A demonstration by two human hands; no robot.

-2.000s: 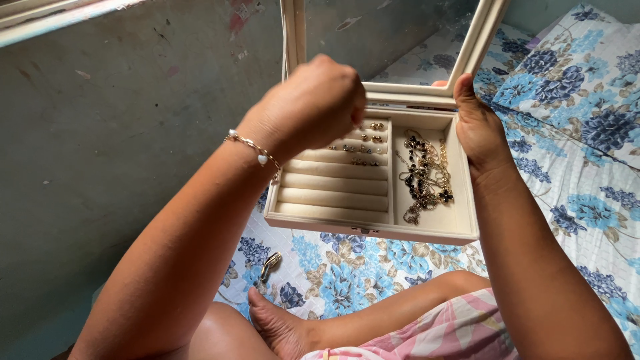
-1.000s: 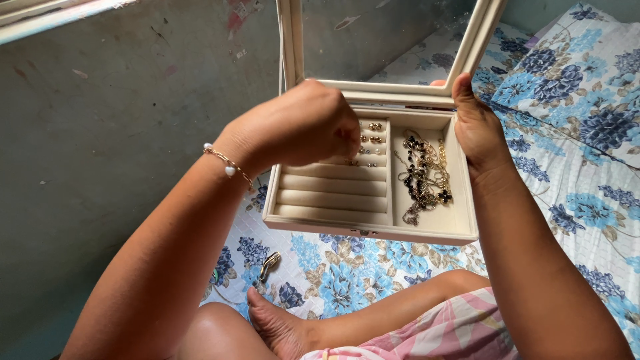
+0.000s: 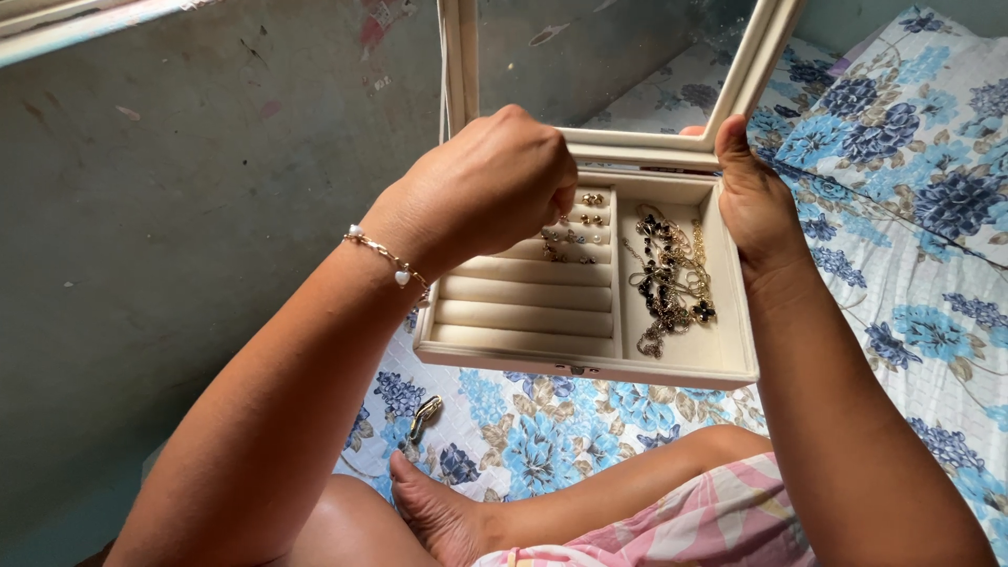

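Observation:
My right hand (image 3: 760, 201) grips a cream jewelry box (image 3: 587, 370) at its right side, thumb beside the hinge of the raised lid with a clear pane (image 3: 606, 63). Over the padded rolls on the left side is my left hand (image 3: 492, 185), its fingers bent down at the upper rows; its fingertips are mostly hidden, so whether they pinch an earring cannot be told. Several pairs of stud earrings (image 3: 592, 220) sit in the upper rolls. Tangled necklaces (image 3: 669, 276) with black and gold parts lie in the right compartment. A bracelet (image 3: 386, 256) with white charms circles my left wrist.
Below the box, a floral bedsheet (image 3: 543, 449) carries a gold-coloured metallic item (image 3: 425, 413), perhaps a hair clip, near my bare foot (image 3: 441, 512). A grey, marked wall (image 3: 197, 157) stands at the left. A floral pillow or folded cloth (image 3: 906, 118) lies at upper right.
My left hand has shifted slightly over the upper rows of rolls, and its wrist has turned a little. My right hand keeps its place on the box.

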